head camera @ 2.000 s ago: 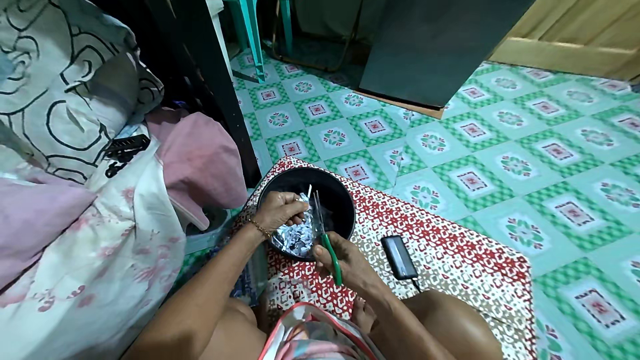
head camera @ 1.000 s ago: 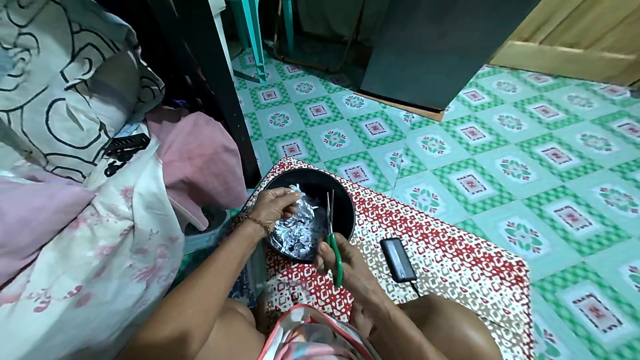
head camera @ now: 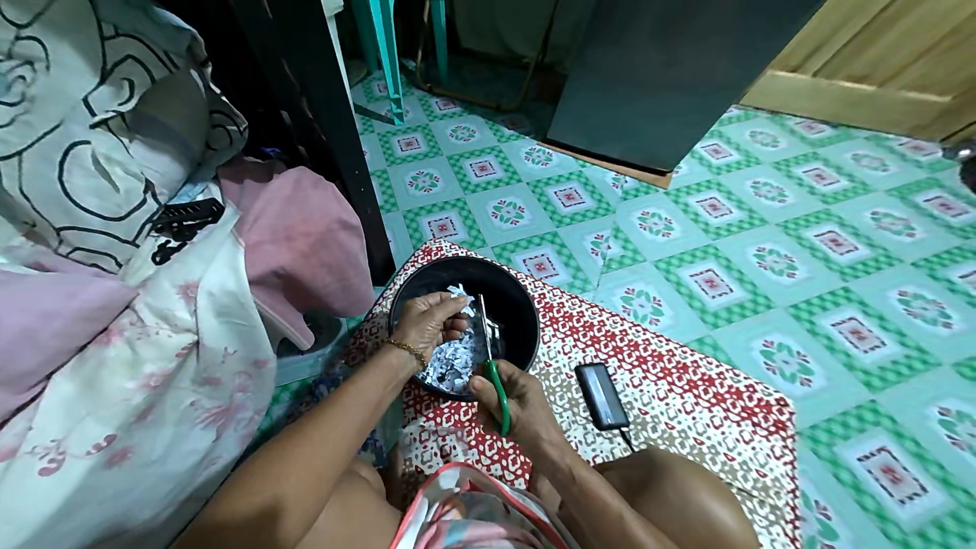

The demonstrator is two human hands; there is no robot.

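Note:
My left hand (head camera: pixel 433 320), with a bracelet at the wrist, pinches a small bunch of white paper strips (head camera: pixel 460 293) over a round black basin (head camera: pixel 526 328). My right hand (head camera: pixel 518 400) holds green-handled scissors (head camera: pixel 496 389), their blades pointing up and away from me, just right of the paper. The blades look nearly closed. Small cut paper pieces (head camera: pixel 450 366) lie in the near left part of the basin. The basin stands on a red and white patterned cloth (head camera: pixel 564 335) between my hands and the tiled floor.
A black device with a cable (head camera: pixel 602 396) lies on the cloth to the right. At the left are floral bedding (head camera: pixel 152 366), a pink cloth (head camera: pixel 305 236) and a black hair comb or clip (head camera: pixel 187 217). A dark upright panel (head camera: pixel 656 84) and turquoise chair legs (head camera: pixel 393 69) stand beyond.
The scissors have come closer to the paper in my left hand, and their blades, which looked slightly apart one second ago, now look nearly together. The bunch of paper in my left hand looks smaller.

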